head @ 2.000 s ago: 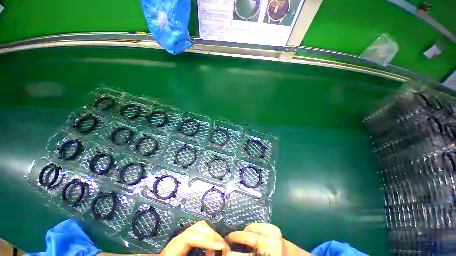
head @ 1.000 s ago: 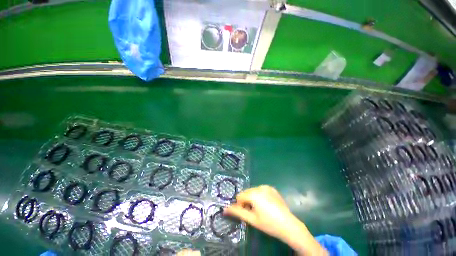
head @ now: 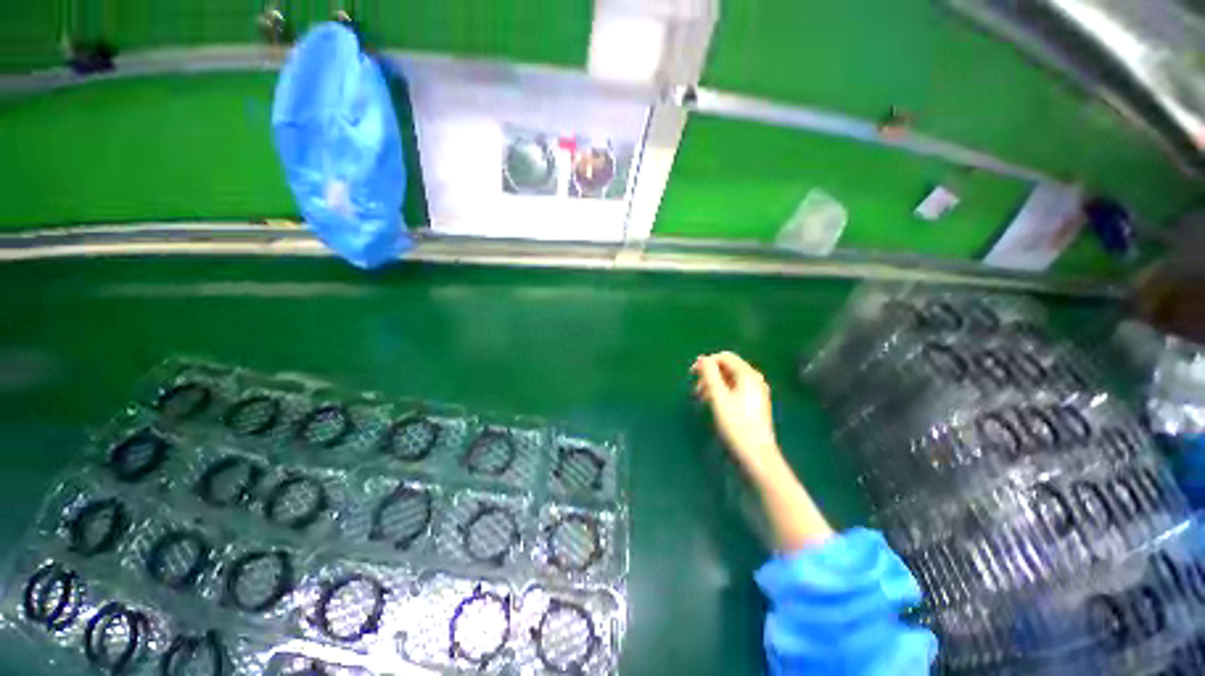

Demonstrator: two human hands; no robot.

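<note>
A clear blister tray (head: 443,531) lies flat at the left and lower middle of the view, with black rings, such as this black ring (head: 350,606), in its pockets. The tray's near part is cut off by the lower edge. My right hand (head: 740,403) is over the bench to the right of the tray, fingers bent together and blurred; whether they hold something small cannot be told. It touches neither the tray nor the stack. My left hand is out of the picture.
A tall stack of clear trays with rings (head: 1018,462) stands at right. A blue cover (head: 341,145) hangs from the rail beside an instruction sheet (head: 529,159). A small plastic bag (head: 813,222) is on the wall. Blue clothing shows at the far right edge.
My right hand has moved from the tray's right column up and right over the bench. My left hand has left the picture. A ring now lies in the pocket that was empty at first.
</note>
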